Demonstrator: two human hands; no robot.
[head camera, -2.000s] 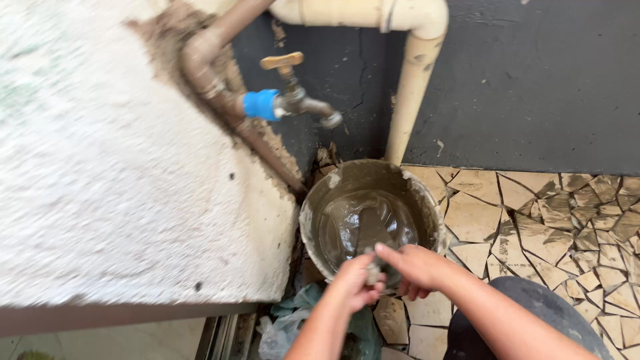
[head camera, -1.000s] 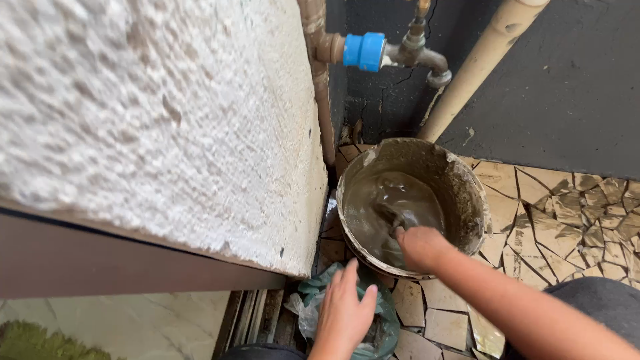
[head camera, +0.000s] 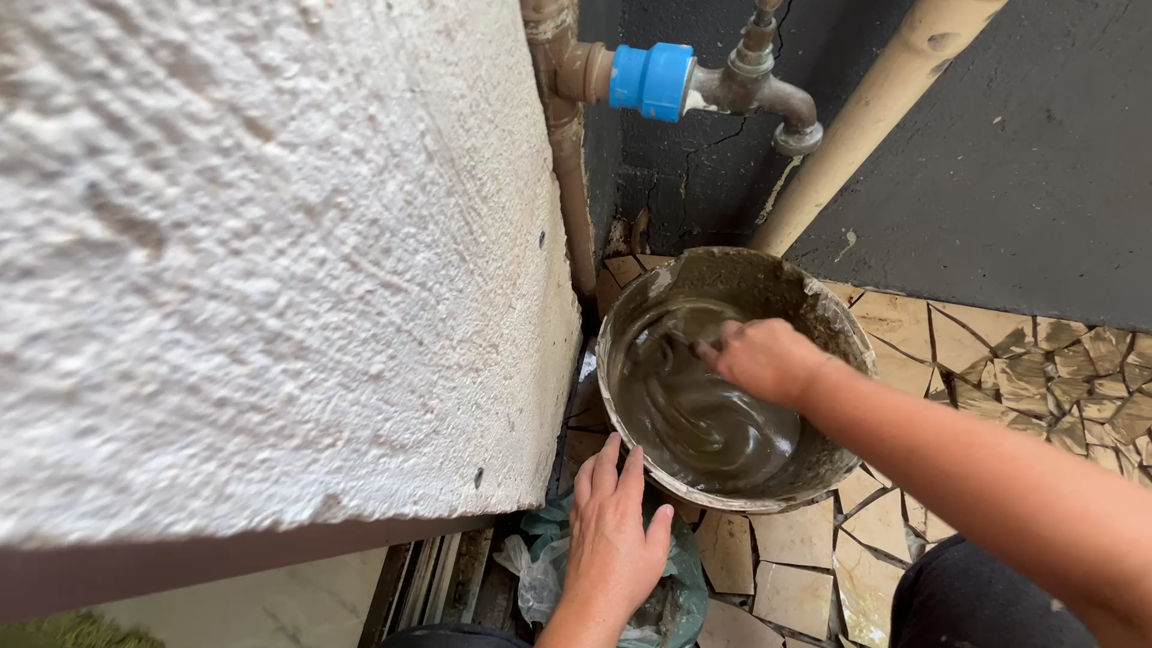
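Observation:
A round bucket (head camera: 621, 396) coated with dried residue stands on the tiled floor, holding wet grey-brown mortar-like mix (head camera: 711, 423) with swirls on its surface. Over the mix, inside the rim, is my right hand (head camera: 765, 360), fingers curled and fingertips smeared grey. Whether it grips a tool dipped in the mix cannot be told. My left hand (head camera: 616, 522) is at the bucket's near left edge, fingers spread, fingertips by the rim and nothing in it. Beneath that hand lies a crumpled green plastic bag (head camera: 688, 576), partly hidden.
A rough white plastered wall (head camera: 297, 270) rises at left. Behind the bucket are a metal tap (head camera: 792, 108) with a blue fitting (head camera: 652, 81), a cream pipe (head camera: 864, 126) and a dark wall (head camera: 1008, 180). Broken-tile flooring (head camera: 796, 598) spreads right. Metal tracks (head camera: 432, 585) lie at lower left.
Two seconds ago both hands were together over the bucket. The left hand has since moved to its near left edge, while the right hand remains over the mix, which now shows swirls.

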